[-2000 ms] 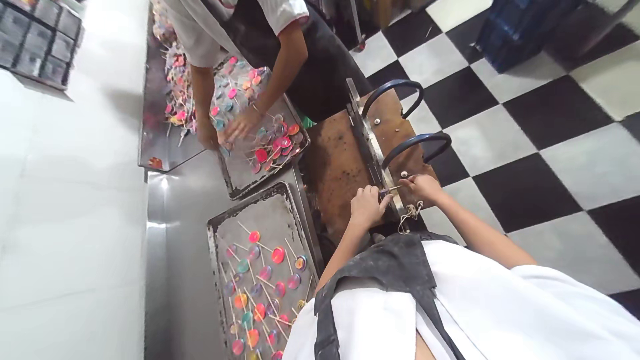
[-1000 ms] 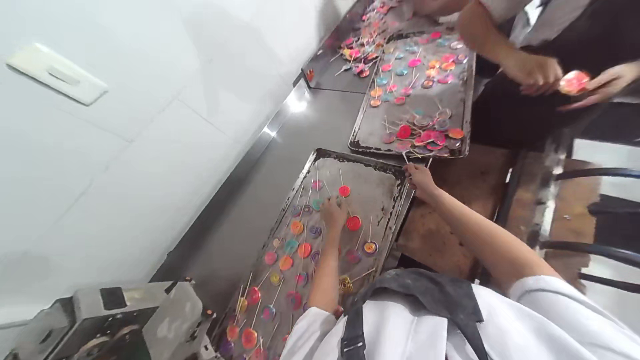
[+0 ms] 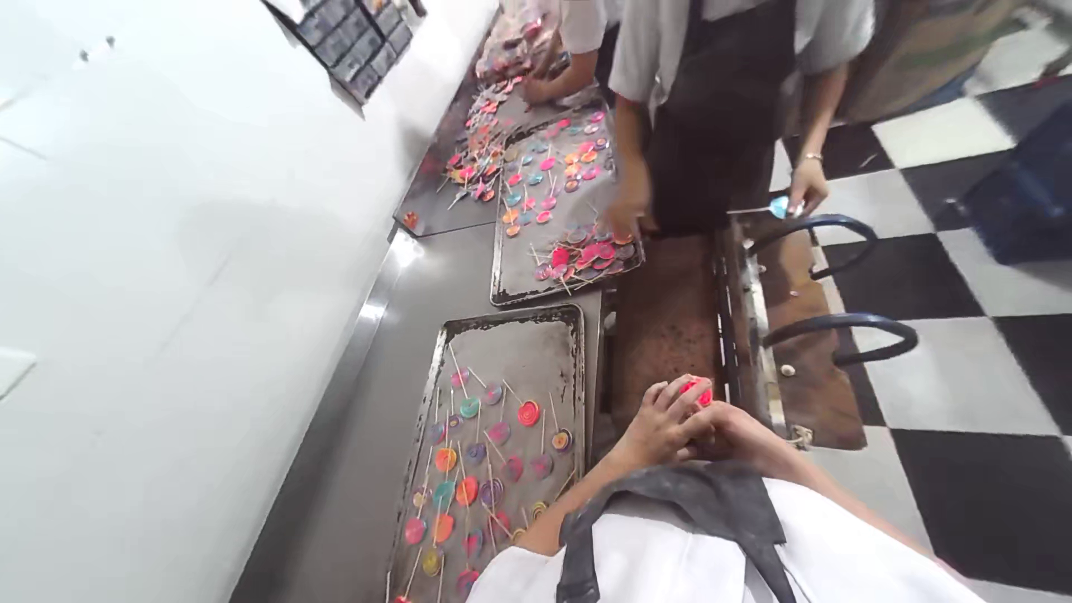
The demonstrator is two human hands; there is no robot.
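A pink-red lollipop [image 3: 697, 391] shows between my two hands, close in front of my apron. My left hand [image 3: 666, 423] has its fingers curled over the lollipop's head. My right hand [image 3: 730, 423] meets it from the right, its fingers mostly hidden, so its exact grip cannot be seen. To the left, a worn metal baking tray [image 3: 512, 322] holds many spiral lollipops on sticks, among them a red one [image 3: 528, 413] near its upper part. Beyond it, a second tray [image 3: 500, 251] carries more lollipops, with a pink pile at its near end.
Across the bench, a co-worker [image 3: 720, 109] reaches over the second tray and holds a blue lollipop [image 3: 780, 207]. Another person's arm [image 3: 561, 84] is farther back. Right of my hands are a metal bar [image 3: 758, 335] and curved dark handles [image 3: 846, 322] on a wooden board.
My left hand has left the lollipops on the near tray, and my right hand has left the tray's far corner. Both are now together around a pink-red lollipop. The view has swung right.
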